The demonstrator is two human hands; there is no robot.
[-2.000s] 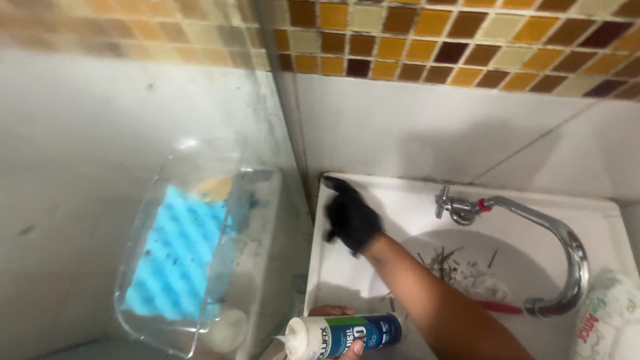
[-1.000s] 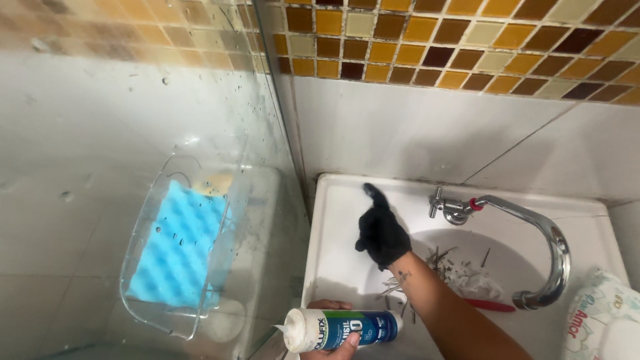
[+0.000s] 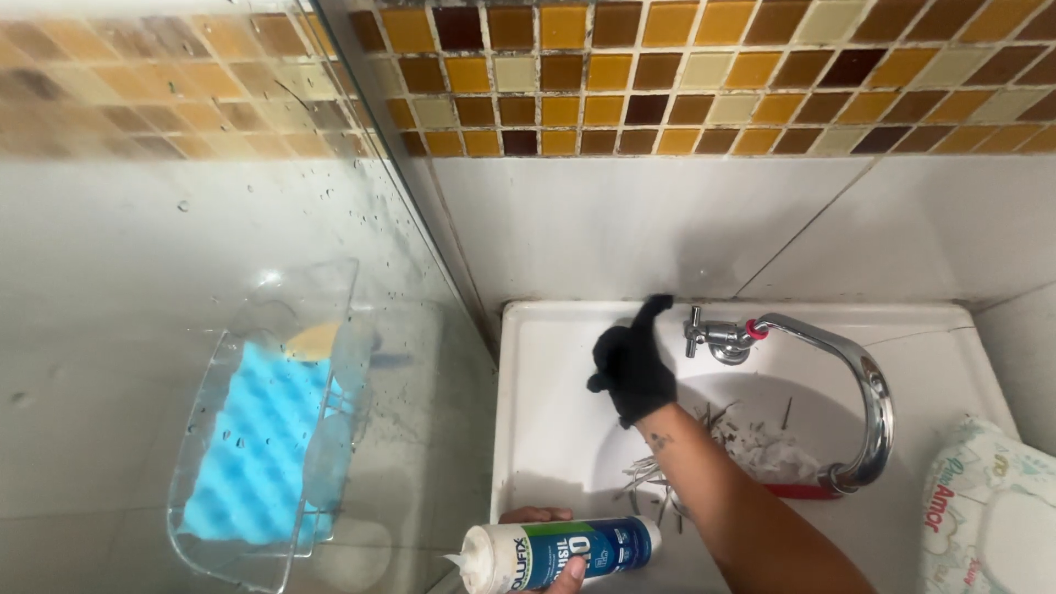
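My right hand (image 3: 635,363), in a black glove, reaches over the back rim of a white sink (image 3: 536,396). Its extended index finger lies at the joint between the sink and the white wall tile, left of the chrome tap (image 3: 716,337); the other fingers are curled and hold nothing visible. My bare left hand (image 3: 565,577) grips a sealant cartridge (image 3: 598,544) at the bottom of the view, its nozzle end pointing left. Strips of old sealant or similar debris (image 3: 652,478) and crumpled whitish scraps (image 3: 759,445) lie in the basin.
A glass panel (image 3: 412,190) stands left of the sink. Behind it is a clear basket (image 3: 186,495) with a blue sponge (image 3: 260,445). A curved chrome spout (image 3: 874,388) arches over the basin, above a red object (image 3: 796,492). A wipes pack (image 3: 990,511) sits at the right.
My gloved right hand has moved right along the sink's back edge, from the left corner to beside the tap. My left hand still holds the cartridge.
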